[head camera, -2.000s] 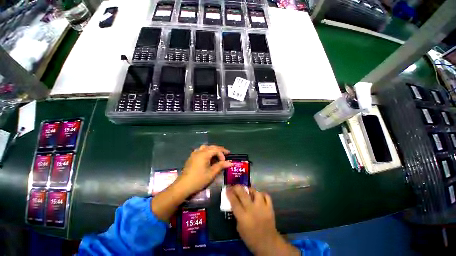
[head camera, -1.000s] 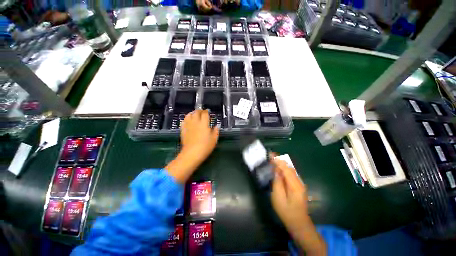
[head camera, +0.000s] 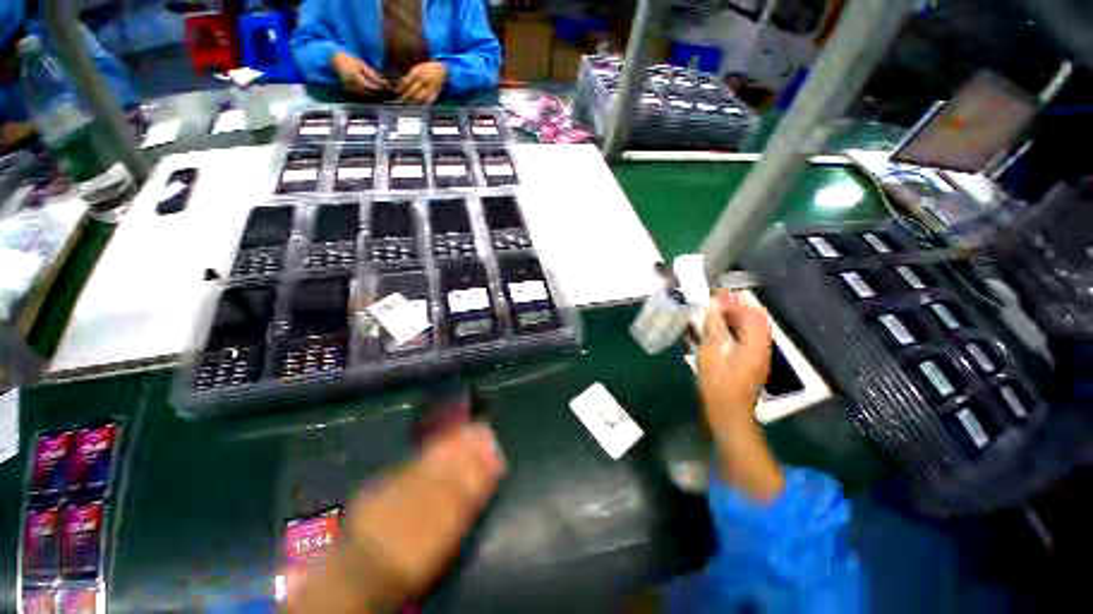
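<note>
My left hand (head camera: 414, 516) is blurred at the lower middle, its fingers around a dark phone (head camera: 444, 411), also blurred. My right hand (head camera: 737, 360) is at the right, its fingertips at a white piece (head camera: 692, 280) atop a translucent container (head camera: 659, 321); whether they grip it is unclear. The clear phone tray (head camera: 384, 374) has two face-up phones at the front left, a pocket with loose white labels (head camera: 400, 317), then two face-down phones (head camera: 468, 300). A white card (head camera: 607, 420) with a small pale bit on it lies on the mat. A screen film (head camera: 314, 536) shows beside my left hand.
More screen films (head camera: 82, 536) lie at the far left. A white holder (head camera: 815, 390) with a black rectangle is behind my right hand. Stacked dark trays (head camera: 893, 414) are at the right. A grey post (head camera: 797, 138) rises behind the container. Another person's hands (head camera: 390, 80) are across the bench.
The view has swung right. The phone from my right hand is gone; another face-down phone is in the front row. My left hand has taken a phone and the labels lie one pocket further left.
</note>
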